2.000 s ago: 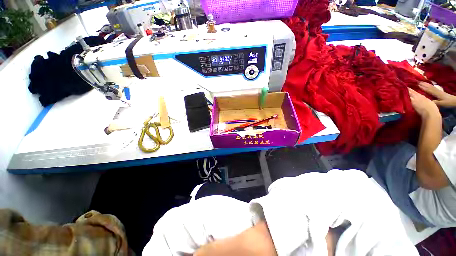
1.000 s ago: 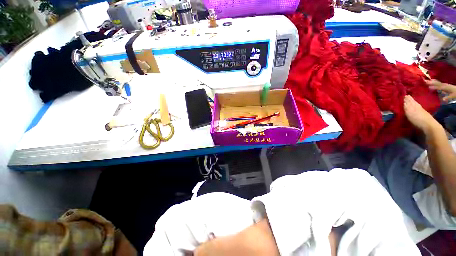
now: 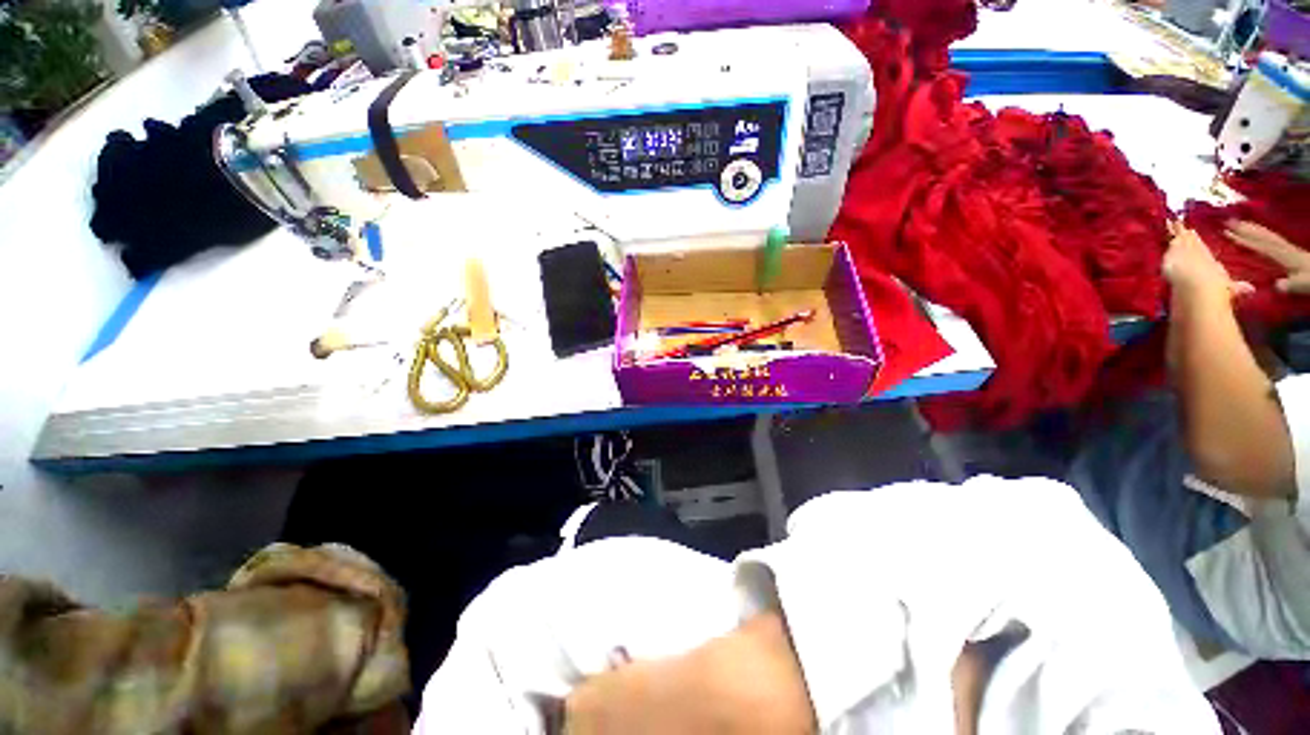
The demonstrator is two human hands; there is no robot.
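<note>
A white sewing machine [image 3: 575, 122] with blue trim and a lit panel stands on the table. Olive-gold-handled scissors [image 3: 438, 376] lie in front of it, beside a narrow tan strip [image 3: 480, 302]. A black phone-like rectangle [image 3: 578, 297] lies between the scissors and an open purple box [image 3: 747, 382] holding red and blue pens or pencils. A green-handled tool [image 3: 774, 259] stands in the box. Bare skin, seemingly a forearm, shows between white cloth folds at the bottom centre. Neither of my hands can be made out.
Black fabric [image 3: 180, 180] is piled behind the machine head. Red ruffled fabric [image 3: 1006, 244] covers the right side, where another person's hands [image 3: 1204, 273] touch it. A plaid sleeve [image 3: 273, 646] of someone is at bottom left. The table's blue edge [image 3: 546, 427] runs across.
The view has shifted slightly, so the table items sit higher. The plaid sleeve reaches further right. The other person's hands have moved on the red fabric. The items on the table stay in place.
</note>
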